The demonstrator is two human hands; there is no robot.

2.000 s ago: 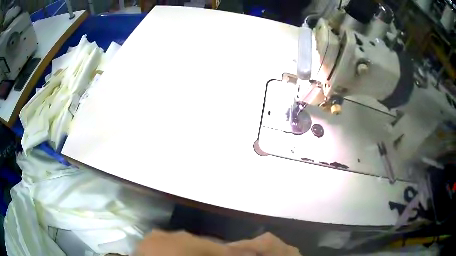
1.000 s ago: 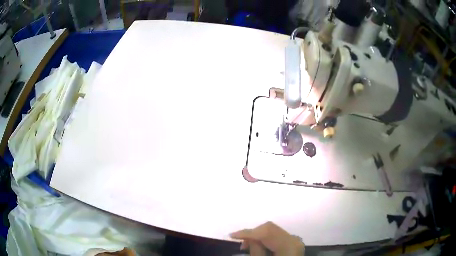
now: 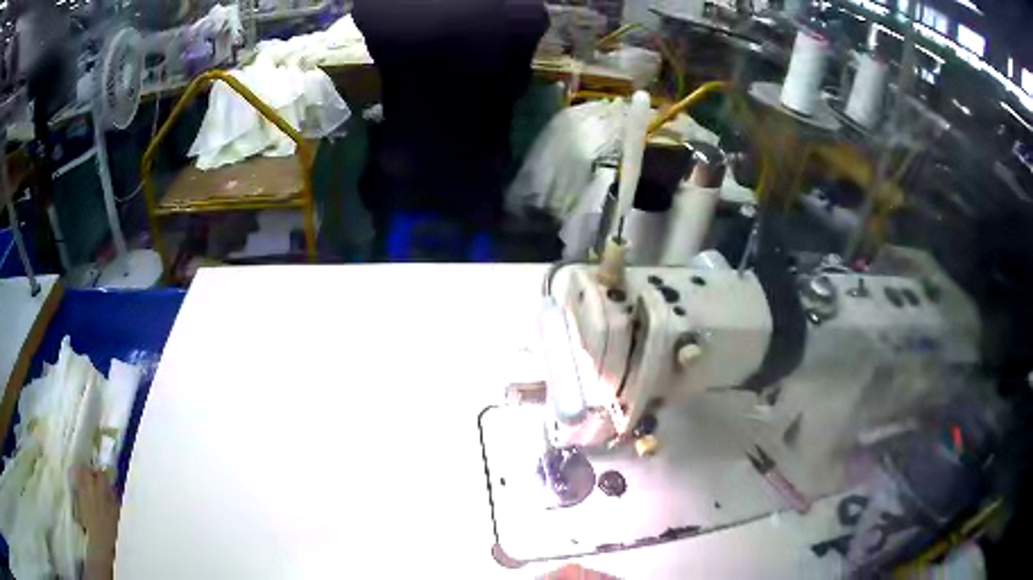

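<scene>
My left hand [image 3: 97, 515] is at the lower left, on the stack of cream-white cut pieces [image 3: 51, 459] beside the table; its fingertips are against the cloth, and the grip is partly hidden. My right hand [image 3: 580, 572] shows only as a small sliver at the bottom edge, below the bed plate, so its fingers cannot be read. The white sewing machine [image 3: 714, 329] stands at the right of the white table [image 3: 295, 419], its light shining at the needle. The thread snips [image 3: 778, 477] lie on the bed right of the needle.
A person in dark clothes [image 3: 447, 102] is beyond the table. A yellow-framed cart [image 3: 232, 181] with white cloth stands behind left. White thread cones [image 3: 804, 74] are at upper right. A blue surface [image 3: 125, 317] lies under the stack. A fan [image 3: 121, 77] is at far left.
The view has tilted up and shows more of the room. My left hand has moved to the stack at the left. My right hand has mostly left the picture at the bottom.
</scene>
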